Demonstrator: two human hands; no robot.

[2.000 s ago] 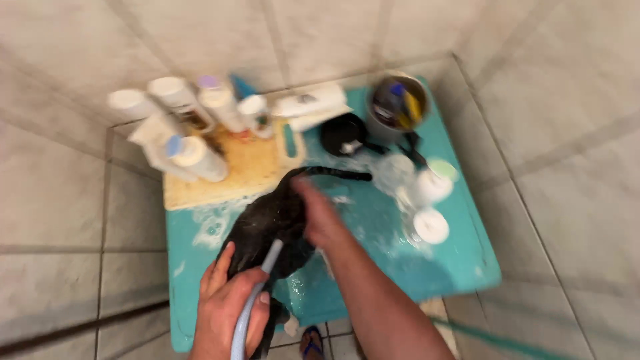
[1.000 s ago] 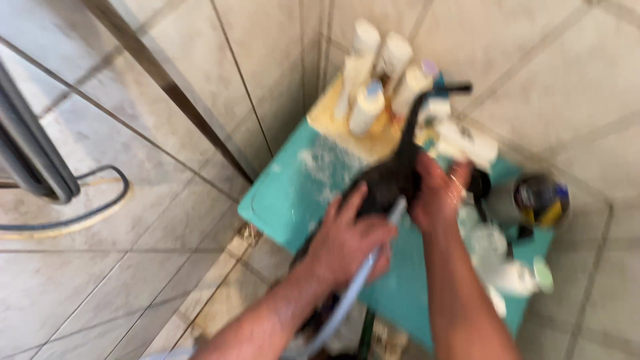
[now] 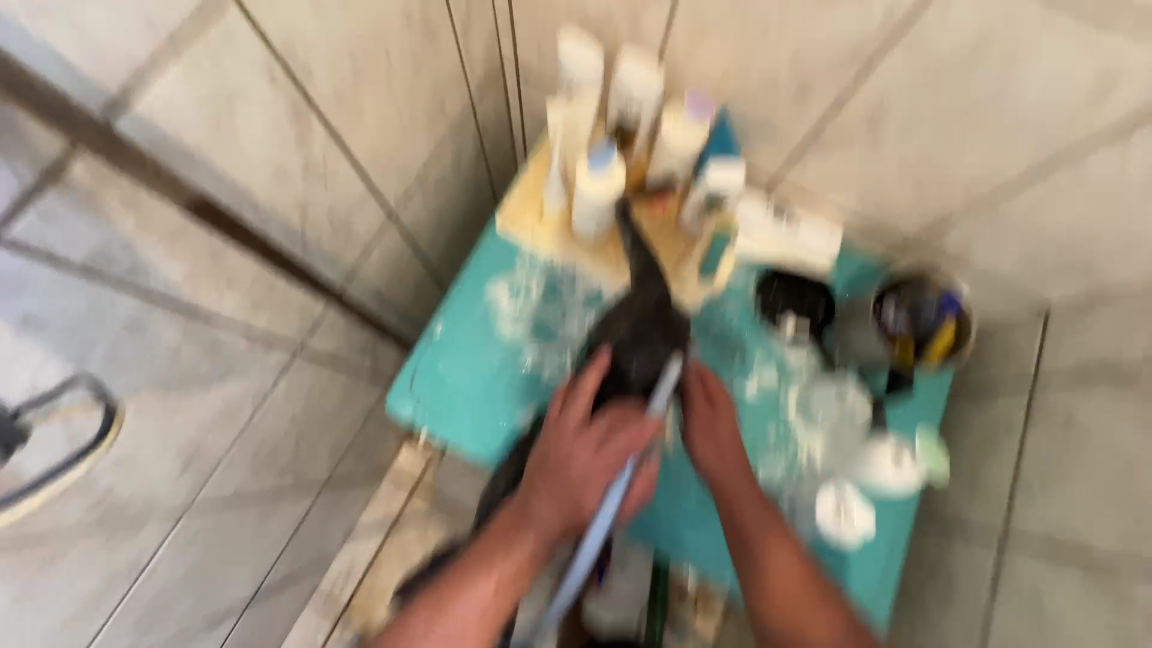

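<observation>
A wet, dark-furred animal with a long tail, likely a cat (image 3: 637,337), is on the turquoise tabletop (image 3: 450,382), its tail pointing toward the bottles and its body reaching down past my left forearm. My left hand (image 3: 589,450) is closed around a light blue hose (image 3: 607,504) and rests against the animal's back; the hose's end points at its hindquarters. Against the animal's right flank lies my right hand (image 3: 711,418), its fingers partly hidden. Whether those fingers grip anything cannot be seen. White suds or water spots mark the tabletop. The view is blurred.
Several bottles, one with a blue cap (image 3: 598,193), stand on a yellowish cutting board (image 3: 531,220) at the back. To the right are a white box (image 3: 787,234), a black object (image 3: 795,301), a grey pot (image 3: 864,333) holding items, and white containers (image 3: 844,515). Tiled walls surround the table.
The view has swung left since the oldest frame. The tail, stretched to the right two seconds ago, now points toward the bottles. My right hand has moved from the tail's base down to the flank.
</observation>
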